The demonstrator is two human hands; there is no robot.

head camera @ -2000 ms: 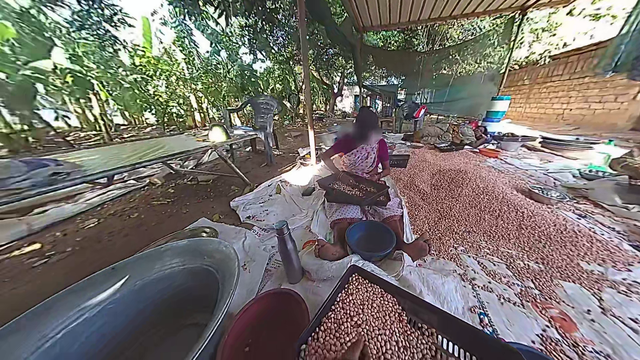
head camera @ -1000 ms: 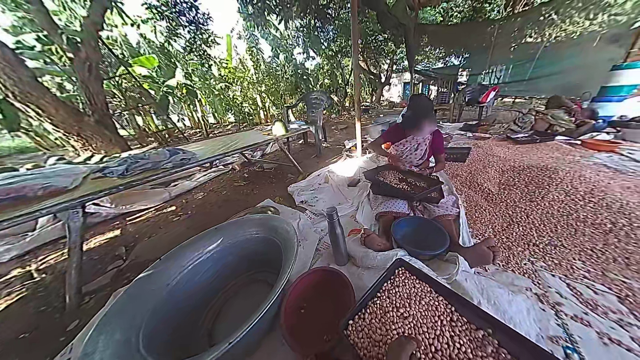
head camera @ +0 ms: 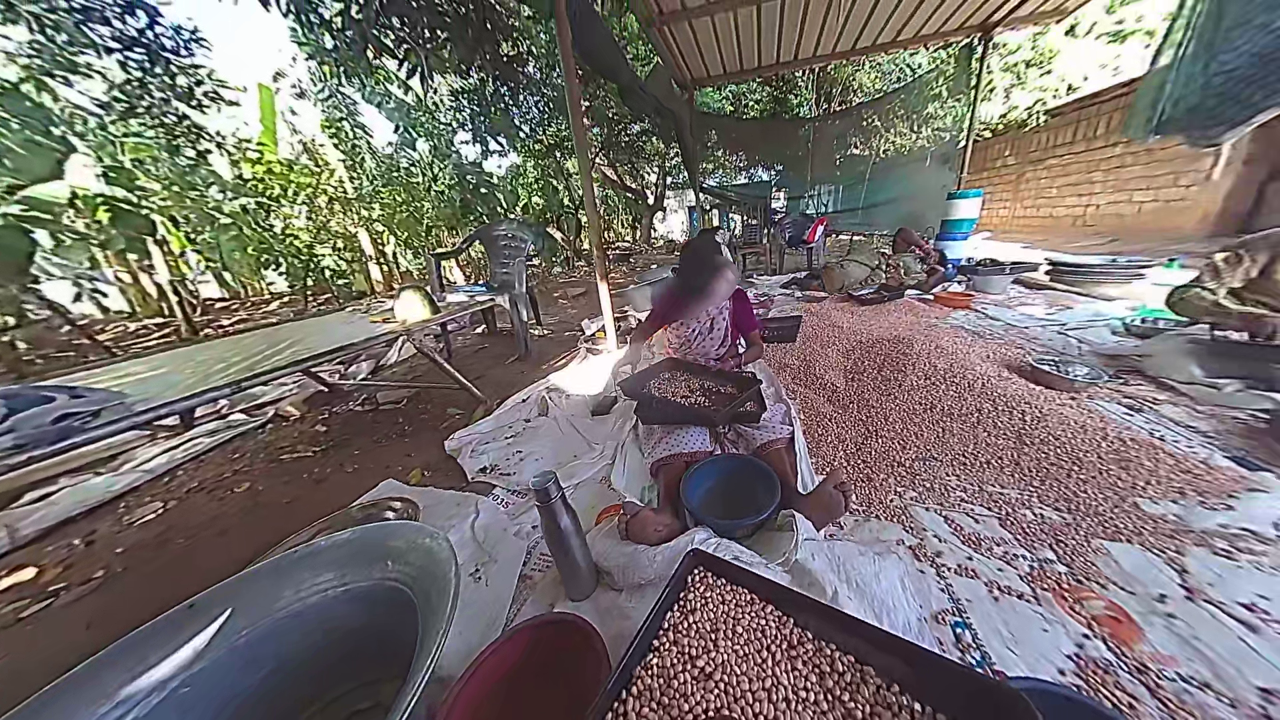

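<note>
Neither my left hand nor my right hand can be made out; at most a sliver of brown shows at the bottom edge over the crate. A black plastic crate (head camera: 870, 640) full of light brown nuts or seeds (head camera: 750, 650) lies at the bottom centre. Touching or close to its left side is a dark red bowl (head camera: 530, 670). Further left stands a large grey metal tub (head camera: 430, 570). A steel bottle (head camera: 566, 540) stands upright behind the red bowl.
Across from me a person (head camera: 700, 320) sits with a black tray (head camera: 650, 408) on the lap and a blue bowl (head camera: 730, 495) between the legs. Nuts or seeds (head camera: 900, 400) cover sheets at right. A long low table (head camera: 230, 365) stands left, a pole (head camera: 590, 180) behind.
A hand that showed over the crate at the bottom edge in the earlier frames is no longer plainly visible. The view has swung back to the right since one second ago.
</note>
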